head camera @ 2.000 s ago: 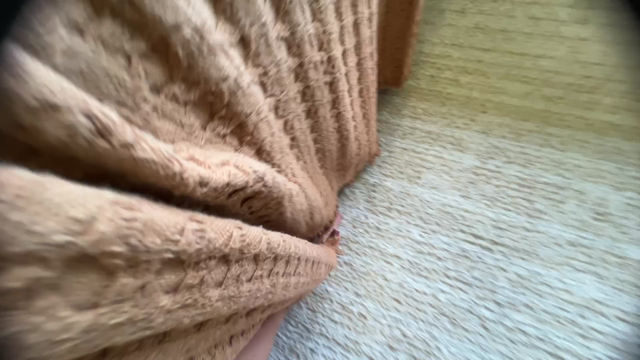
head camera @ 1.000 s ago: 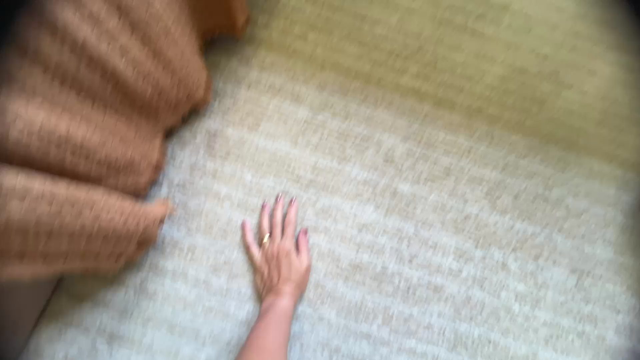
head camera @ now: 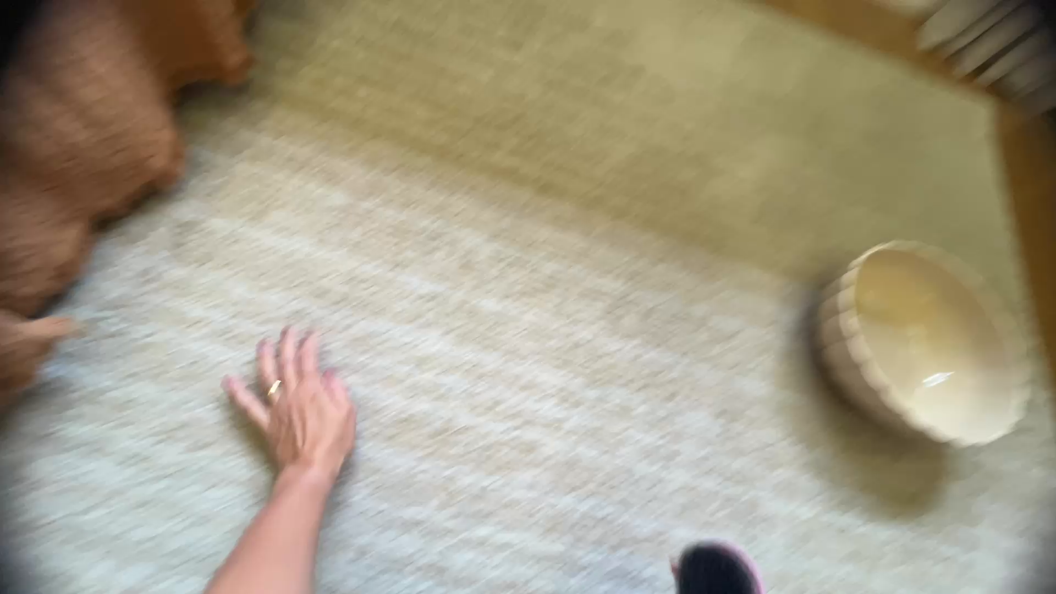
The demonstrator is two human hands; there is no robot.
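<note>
My left hand (head camera: 309, 412), with a ring on one finger, is palm down on or just over the pale woven rug (head camera: 528, 396). Its fingers are apart and nothing is in it. To its left is a brown knitted fabric (head camera: 91, 132) in folds, whose lower corner comes nearest the hand. A round cream bowl (head camera: 932, 355) with a ribbed outer side stands tilted in view on the rug at the right. My right hand cannot be made out. The picture is blurred.
A rounded black thing with a pink edge (head camera: 718, 569) shows at the bottom edge; what it is cannot be told. Brown floor (head camera: 1027, 239) borders the rug at the right. A pale slatted thing (head camera: 990, 41) is at the top right corner.
The view has swung right, bringing in the bowl. Two seconds ago the knitted fabric filled the left, with only a bit of skin below it; a second ago my left hand was on the rug, fingers spread.
</note>
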